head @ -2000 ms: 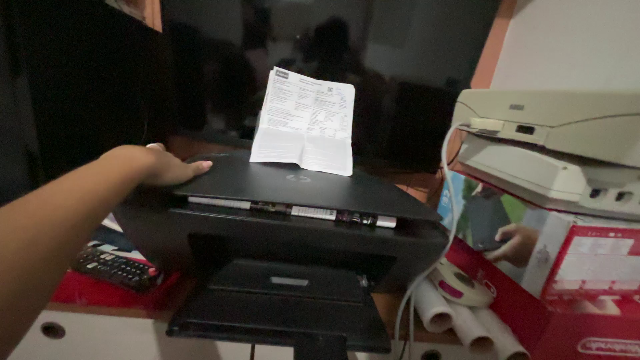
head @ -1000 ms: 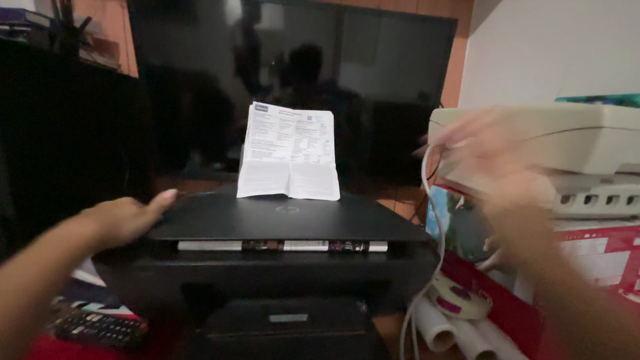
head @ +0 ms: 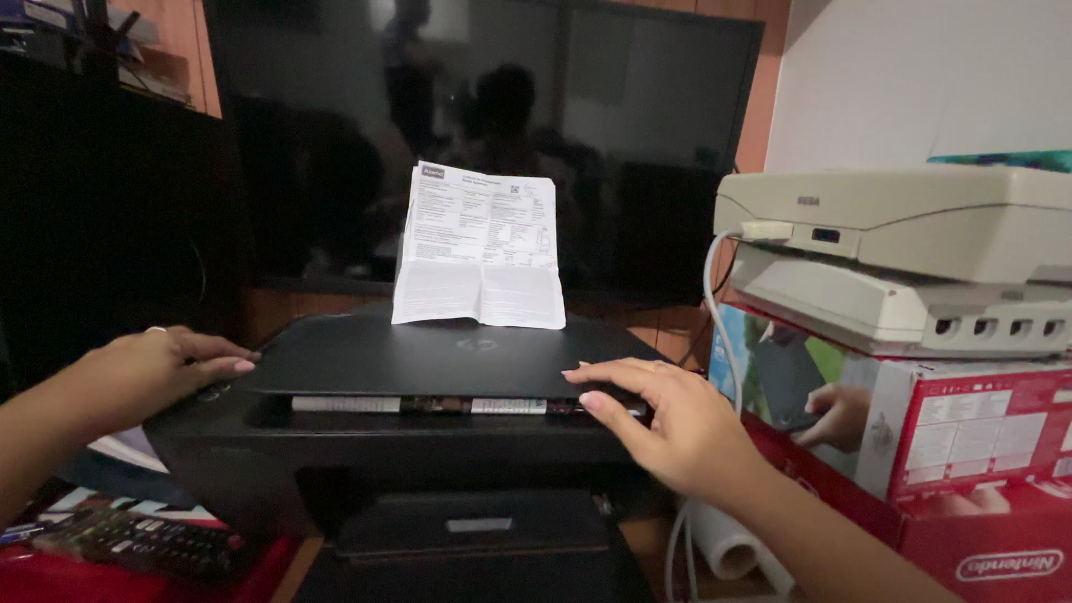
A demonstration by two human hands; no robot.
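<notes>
A black HP printer (head: 402, 456) faces me, its scanner lid (head: 419, 360) slightly raised over a book or magazine (head: 345, 404) whose edge shows in the gap. A creased printed sheet (head: 481, 243) leans upright on the back of the lid. My left hand (head: 172, 364) rests at the printer's left edge by the lid and holds nothing; a ring is on one finger. At the lid's front right corner, my right hand (head: 662, 410) has its thumb and fingers apart, the fingertips at or just over the lid. Whether they touch it is unclear.
Behind the printer stands a dark television (head: 620, 151). On the right, a Sega console (head: 888, 222) lies on another pale console (head: 913, 310), both on red Nintendo boxes (head: 980, 519). A white cable (head: 720, 310) hangs beside paper rolls (head: 729, 548). Remote controls (head: 151, 540) lie at lower left.
My right hand, out of view two seconds ago and near the consoles one second ago, is now at the lid's right corner. My left hand stays at the lid's left side.
</notes>
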